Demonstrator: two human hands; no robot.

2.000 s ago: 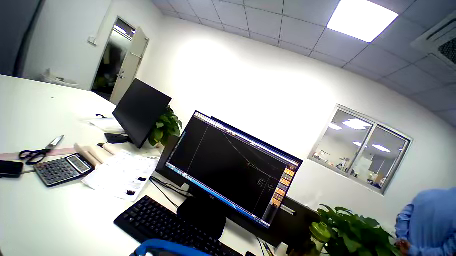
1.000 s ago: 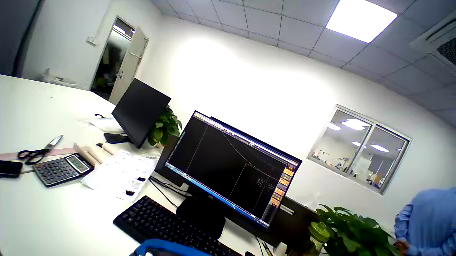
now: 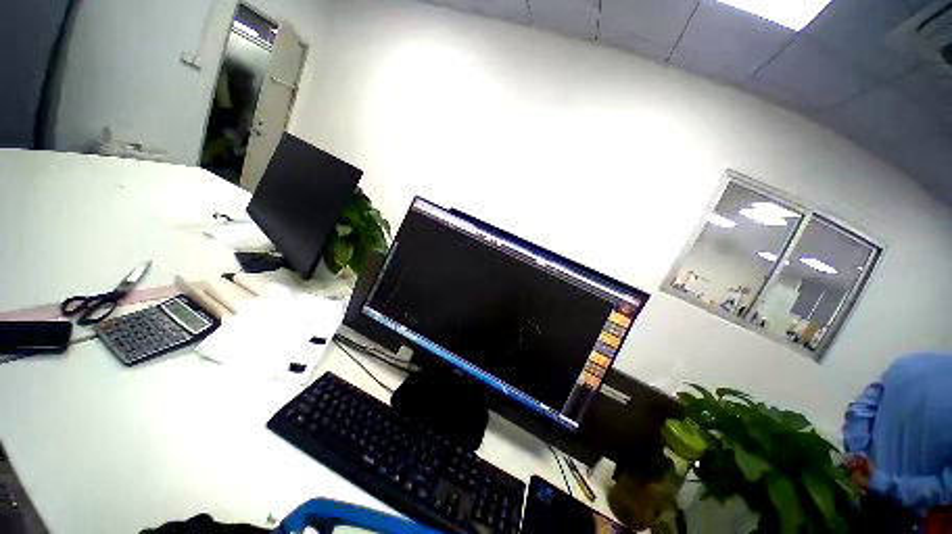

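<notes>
No hand of mine can be made out. The lit monitor (image 3: 491,313) stands tilted in the picture, with a black drawing area, faint thin lines, a blue bar along the bottom and an orange-yellow tool column at the right. The long black keyboard (image 3: 397,454) lies below it. A black mouse pad (image 3: 558,509) with a pale print shows at the keyboard's right end, cut off by the bottom edge. No mouse is visible. A bright blue curved band (image 3: 350,515) crosses the bottom centre, beside a dark shape I cannot identify.
A calculator (image 3: 157,329), black-handled scissors (image 3: 108,294), a black slab (image 3: 33,336) and paper sheets (image 3: 274,325) lie left on the white desk. A dark second monitor (image 3: 303,203) stands behind. A large plant (image 3: 757,459) and a person in blue (image 3: 913,433) are at right.
The view has tipped down, so the desk things sit higher and more of the keyboard and mouse pad shows. The curves on the screen have given way to fainter, smaller lines.
</notes>
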